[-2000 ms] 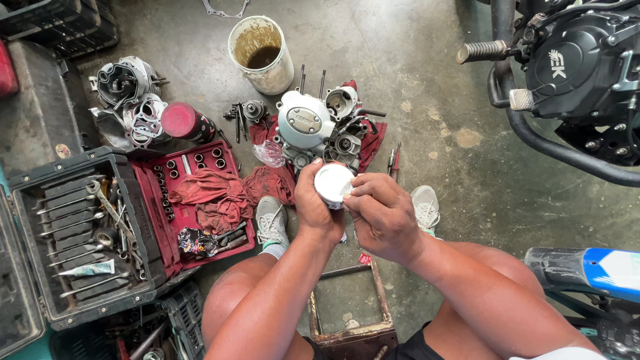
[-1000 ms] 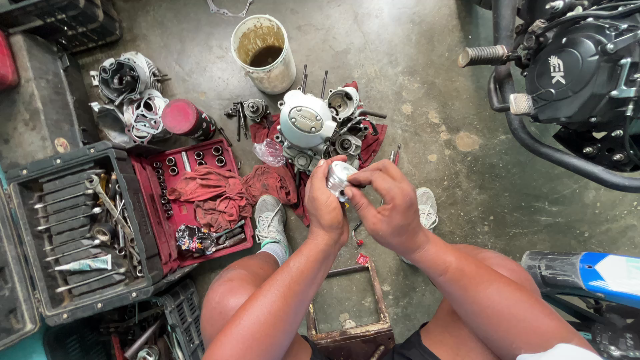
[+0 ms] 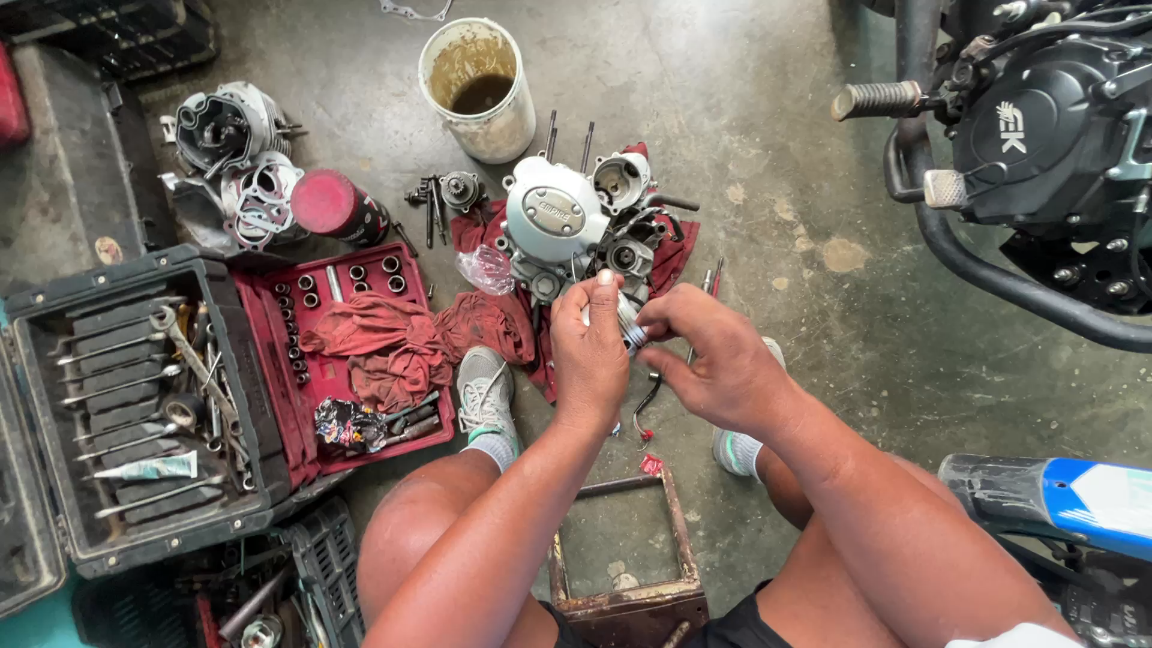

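Note:
A silvery engine piston [image 3: 630, 329] with grooves round its side is gripped in my left hand [image 3: 589, 346], thumb on top, partly hidden by the fingers. The fingertips of my right hand [image 3: 711, 351] touch or nearly touch the piston's right side, thumb and forefinger a little apart. Just beyond both hands lies a motorcycle engine [image 3: 553, 211] with a grey side cover, resting on red cloths [image 3: 675, 252]. Upright studs stand at its far side. A clear plastic bag [image 3: 486, 270] lies at its left.
On the left are an open toolbox [image 3: 171, 531] with wrenches, a red socket tray [image 3: 423, 270] and engine casings [image 3: 256, 117]. A white bucket [image 3: 504, 126] of dark liquid stands beyond the engine. A motorcycle [image 3: 1017, 153] is at right; a metal frame [image 3: 688, 540] lies between my legs.
The piston has been turned from its pale flat top facing up to its grooved side showing. My right fingers have moved from its top to its side.

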